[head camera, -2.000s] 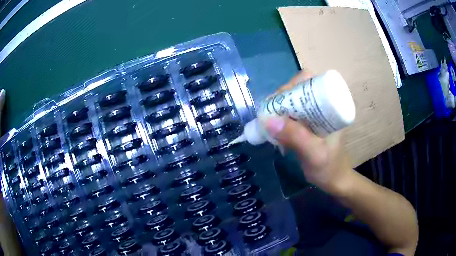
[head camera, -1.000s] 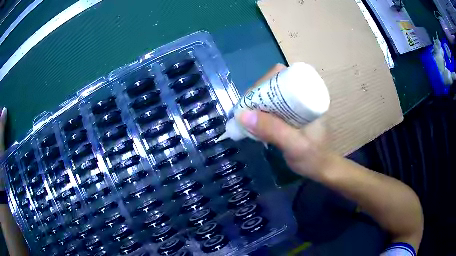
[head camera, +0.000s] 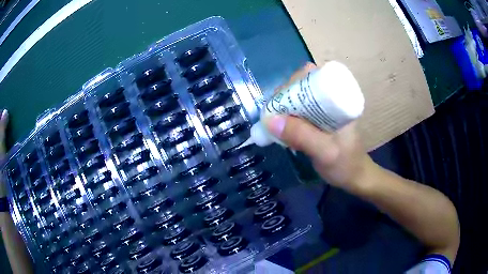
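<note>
My right hand (head camera: 326, 144) is shut on a white squeeze bottle (head camera: 315, 99) with dark print, held tilted with its base up to the right. The bottle's thin nozzle points down left, at a black wheel in the rightmost row of the clear blister tray (head camera: 227, 43). Whether the nozzle touches the wheel I cannot tell. Rows of black wheels (head camera: 192, 55) with shiny centres stand in the tray's pockets. My left hand (head camera: 3, 128) is at the far left edge beside the tray, mostly cut off by the picture's edge; its hold cannot be seen.
The tray lies on a green mat (head camera: 134, 27) and reaches over the near edge. A tan cardboard sheet (head camera: 374, 64) lies right of the tray. Beyond it are a grey metal fixture (head camera: 431, 20) and a blue and white item (head camera: 471, 61). A white strip (head camera: 40, 35) crosses the mat at upper left.
The nozzle has moved from one wheel to another along the rightmost row, nearer to me. The tray and cardboard sit slightly differently in the picture. My right hand still holds the bottle.
</note>
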